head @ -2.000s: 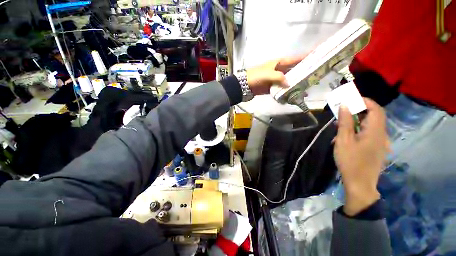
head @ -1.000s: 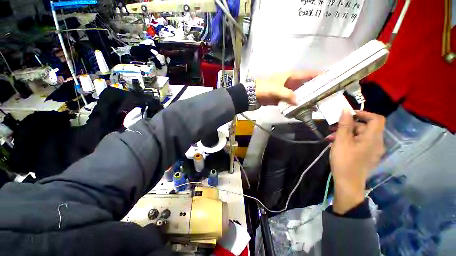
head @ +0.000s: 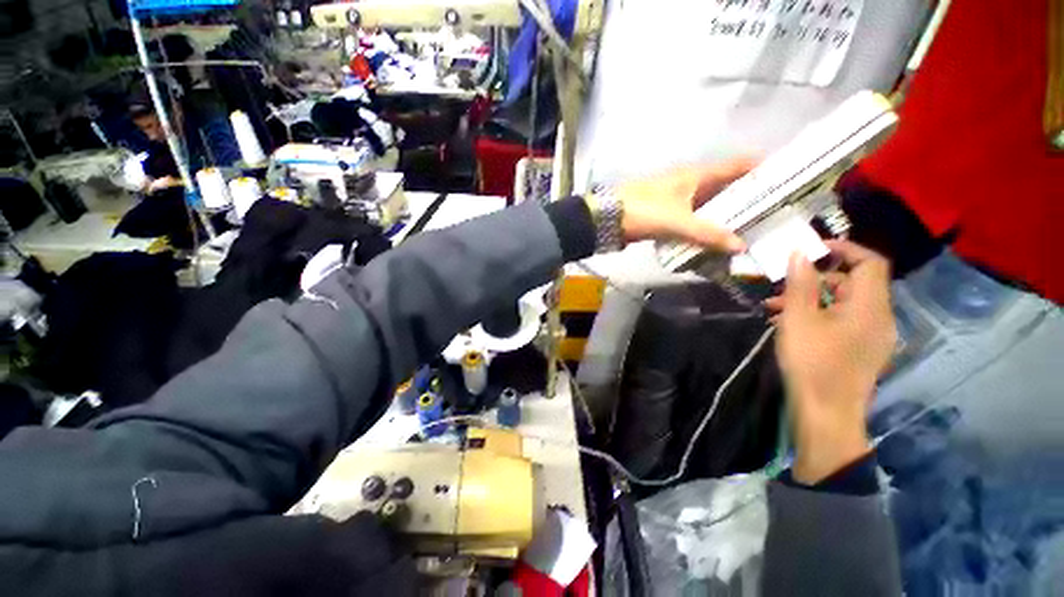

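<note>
A long whitish power strip (head: 805, 163) is tilted up to the right in front of the wall. My left hand (head: 677, 212) grips its lower left end. A white plug or adapter (head: 784, 243) sits against the strip's lower side. My right hand (head: 838, 332) pinches the adapter with thumb and fingers. Another plug with a cord (head: 831, 217) is in the strip to the right of the adapter. Whether the adapter's pins are in the strip is hidden.
A cream sewing machine (head: 496, 496) is below, with thread spools (head: 474, 373) behind it. Black cloth (head: 117, 315) lies at left. A white cable (head: 697, 437) hangs below the strip. Clear plastic bags (head: 700, 531) are at lower right, near red cloth (head: 992, 175). A person (head: 152, 146) is far left.
The adapter has moved left and up from away from the strip to against its underside, my right hand with it. A green cord showed one second ago and is now faint. The view shifted slightly.
</note>
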